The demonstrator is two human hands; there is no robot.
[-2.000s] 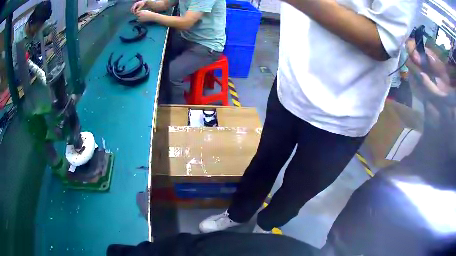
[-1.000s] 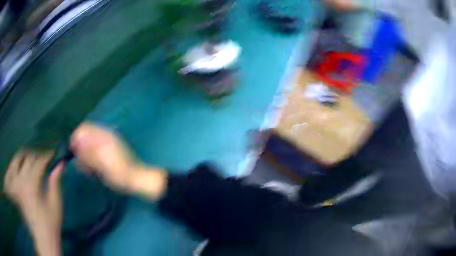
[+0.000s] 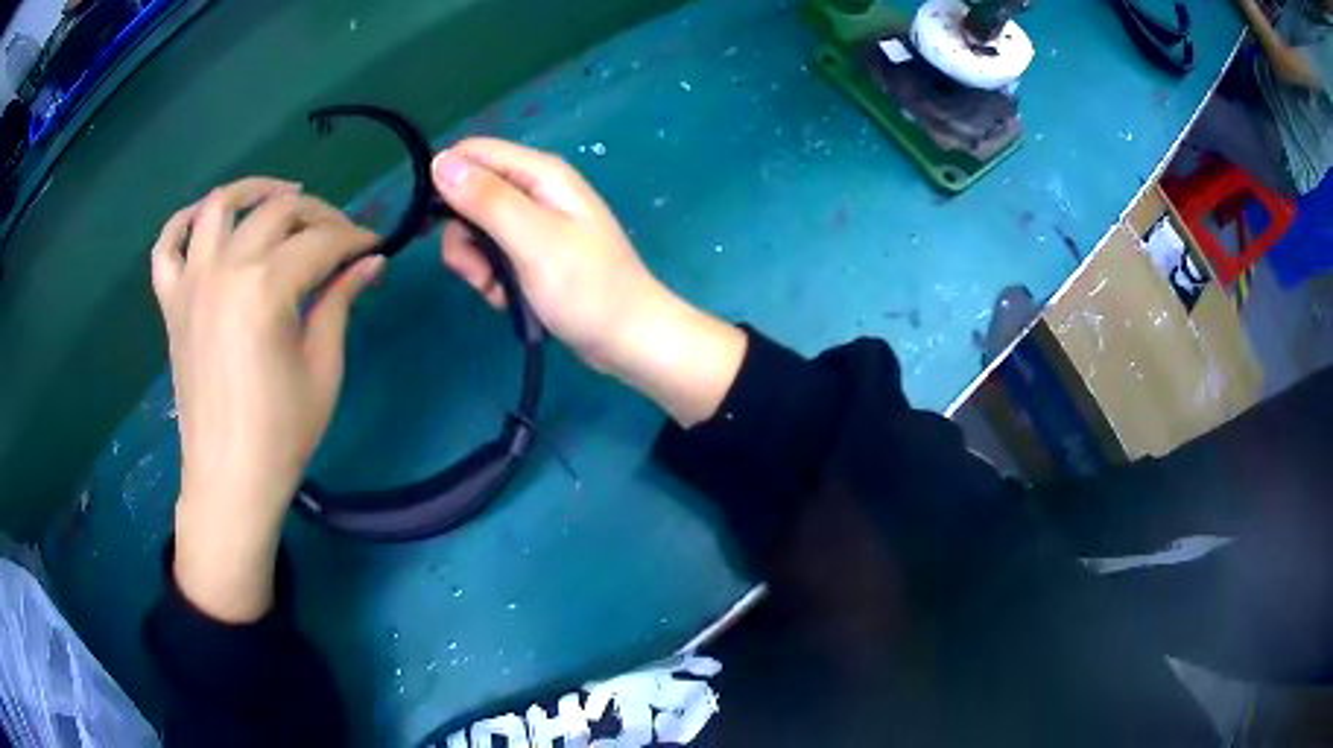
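A black headband [image 3: 424,504] forms a large open ring over the teal bench, its thicker padded stretch toward me. A black curved end arm [image 3: 383,123] rises at its far end, with thin wire ends at the tip. My right hand [image 3: 548,249] grips the band near the joint with thumb and fingers. My left hand [image 3: 263,322] pinches the lower end of the curved arm. The joint is partly hidden by my fingers. A thin wire sticks out at the band's right side.
The green hand press [image 3: 943,146] with its white disc [image 3: 971,44] stands beyond my right hand. Another black band [image 3: 1158,37] lies at the far right. A carton [image 3: 1155,344] and red stool [image 3: 1228,219] stand beside the bench. Clear plastic [image 3: 59,658] is at lower left.
The view has swung left to the bench, and the press now shows farther right. Both hands have come up and in with the headband, which is now sharp.
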